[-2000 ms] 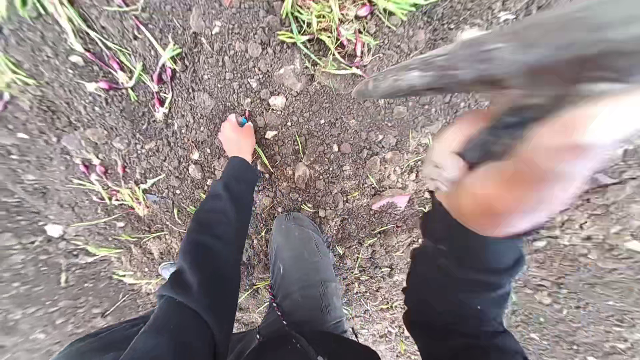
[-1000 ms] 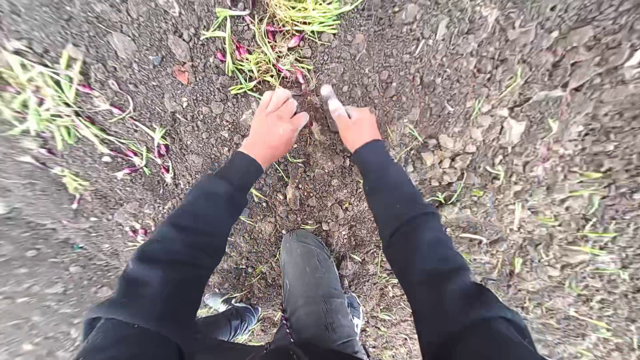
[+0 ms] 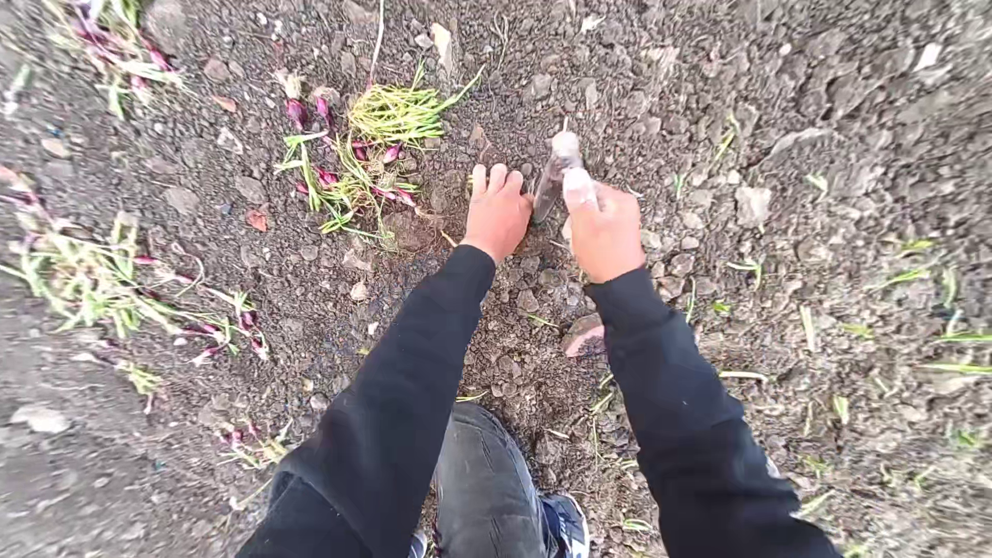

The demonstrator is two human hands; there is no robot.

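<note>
My left hand [image 3: 498,209] reaches down to the soil, palm down, with its fingertips against the ground; whether anything is under them is hidden. Just right of it, my right hand [image 3: 608,232] is closed around a hand tool with a metal blade [image 3: 552,184], which points down at the soil beside my left fingers. The tool's grip is mostly covered. Left of my left hand lies a loose pile of small red-purple onions [image 3: 391,153] with green tops [image 3: 399,115].
More onion plants [image 3: 101,283] lie scattered at the left, with another bunch [image 3: 128,58] at the upper left. Stones, including a reddish one [image 3: 583,337] below my right hand, dot the soil. My knee [image 3: 484,473] is at the bottom.
Two seconds ago the right hand held the tool raised near the camera; now its blade is down by the soil. The left hand is now close beside it. The view has shifted.
</note>
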